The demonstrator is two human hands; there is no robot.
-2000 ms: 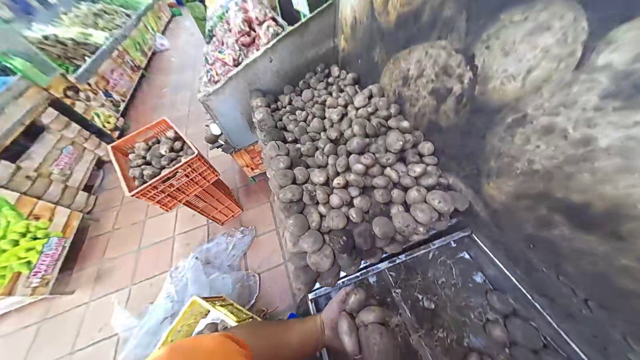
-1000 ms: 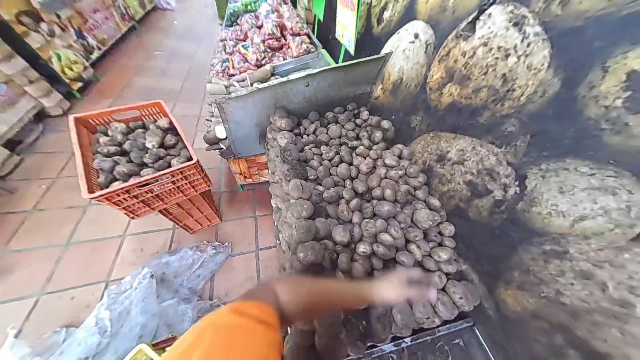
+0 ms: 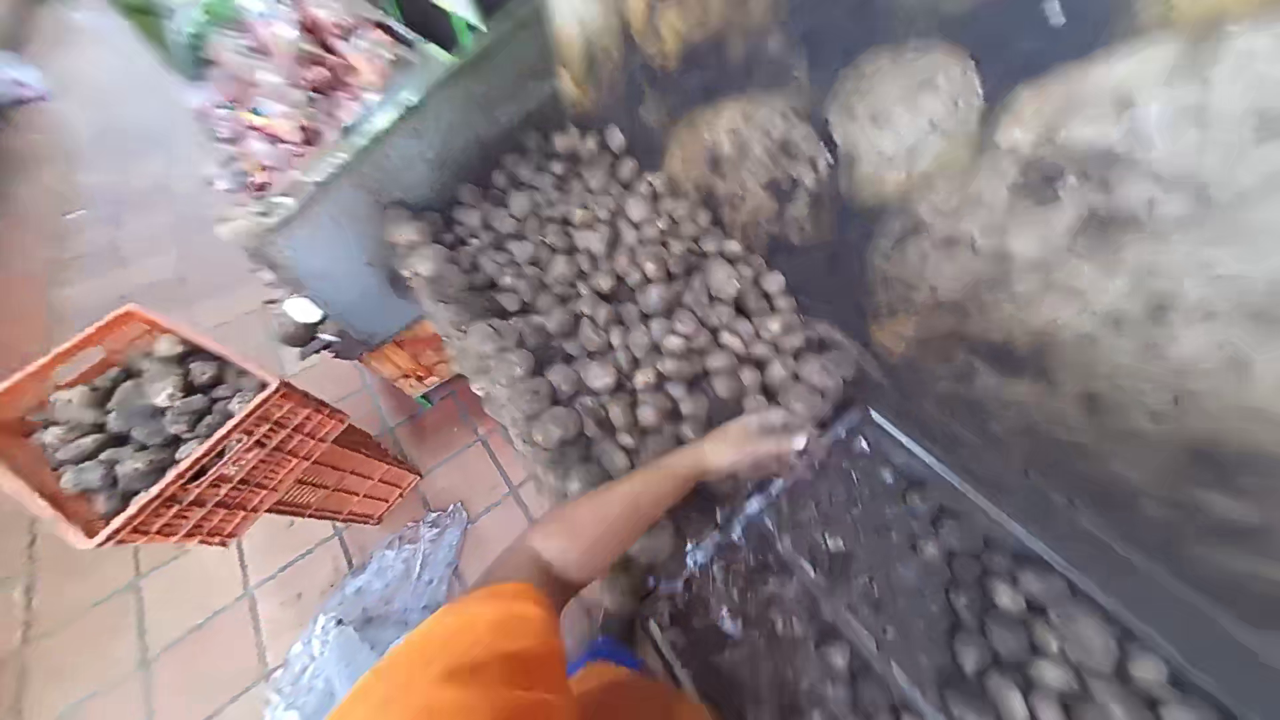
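Note:
My left hand point(image 3: 752, 443), at the end of a bare forearm and an orange sleeve, reaches from the bottom over the near edge of a large heap of potatoes point(image 3: 640, 300). Motion blur and the hand's own back hide its fingertips, and whether it holds a potato cannot be told. Beside it begins a dark, soil-strewn display surface point(image 3: 790, 600), with more potatoes point(image 3: 1050, 640) at its lower right. My right hand is out of the frame.
Left on the tiled floor stands an orange plastic crate point(image 3: 230, 450) of dark potatoes. Crumpled clear plastic point(image 3: 370, 610) lies below it. A metal partition point(image 3: 400, 170) separates the heap from pinkish bagged produce point(image 3: 300, 90). A wall with a large potato picture point(image 3: 1080, 190) borders the right.
Two seconds ago my left hand was at potatoes on the near dark surface; one second ago it was over the heap. Now it is at the heap's near edge. The view has swung.

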